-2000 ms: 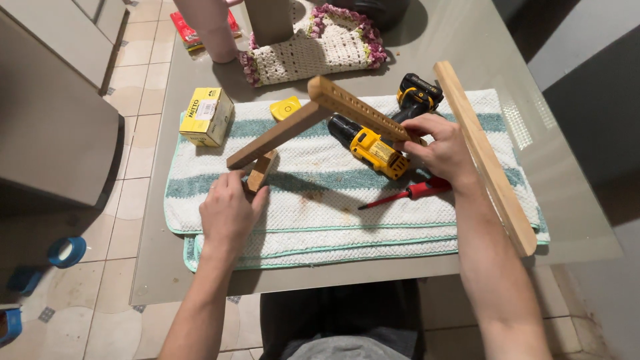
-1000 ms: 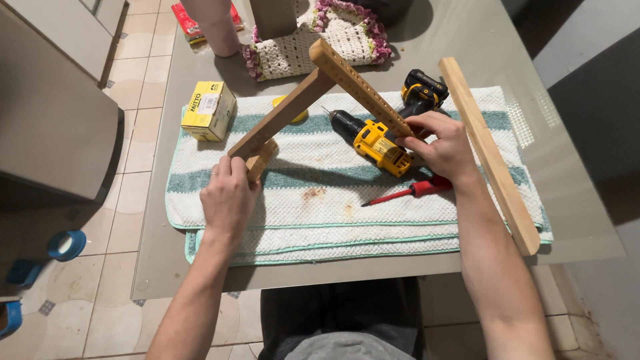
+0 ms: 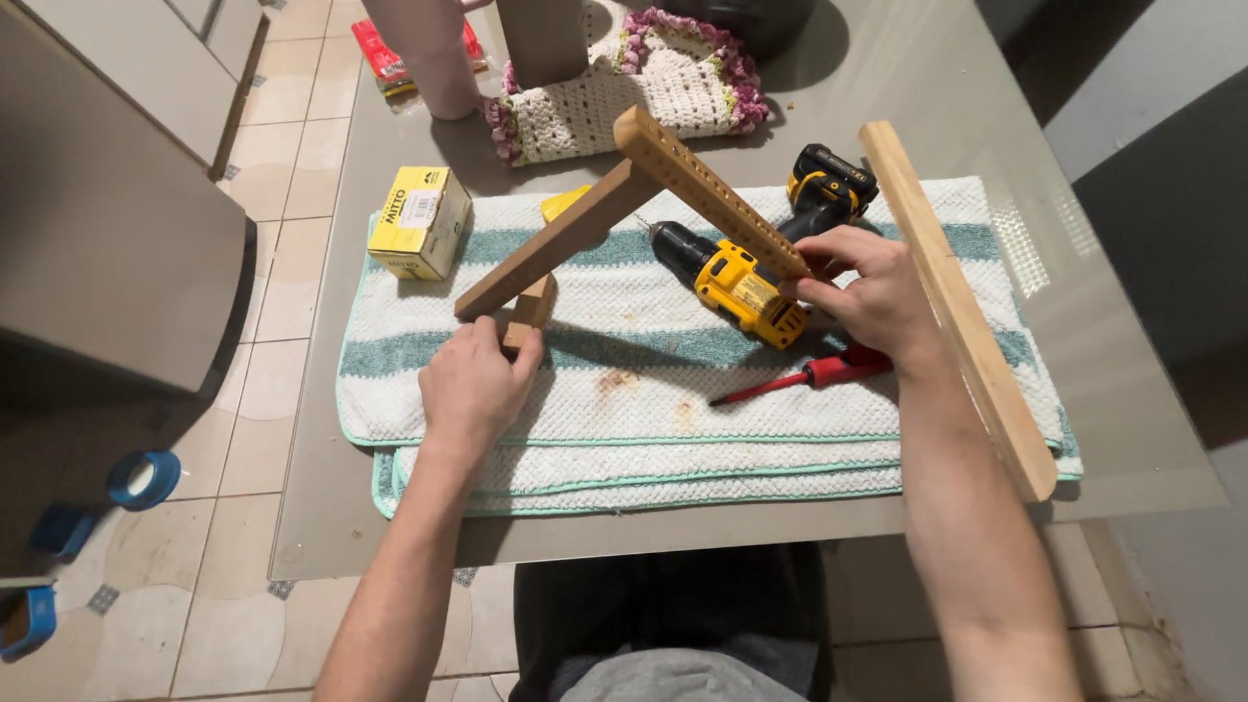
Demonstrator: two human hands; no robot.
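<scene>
My right hand pinches the lower right end of a wooden bar with a row of holes. A plain wooden bar joins it near its top and slants down to the left. By that bar's lower end, my left hand is closed on a short wooden block. Behind the holed bar lies a yellow and black cordless drill with a bit in its chuck. A red screwdriver rests below the drill, partly behind my right hand. The striped towel lies under these things.
A long pale wooden bar lies along the towel's right side. A yellow box and a yellow object are at the left. A crocheted cloth, a pink tumbler and a red packet stand farther back on the glass-topped table.
The short block at my left hand has changed its angle, and more of it shows than a second ago. My right hand stays at the end of the holed bar.
</scene>
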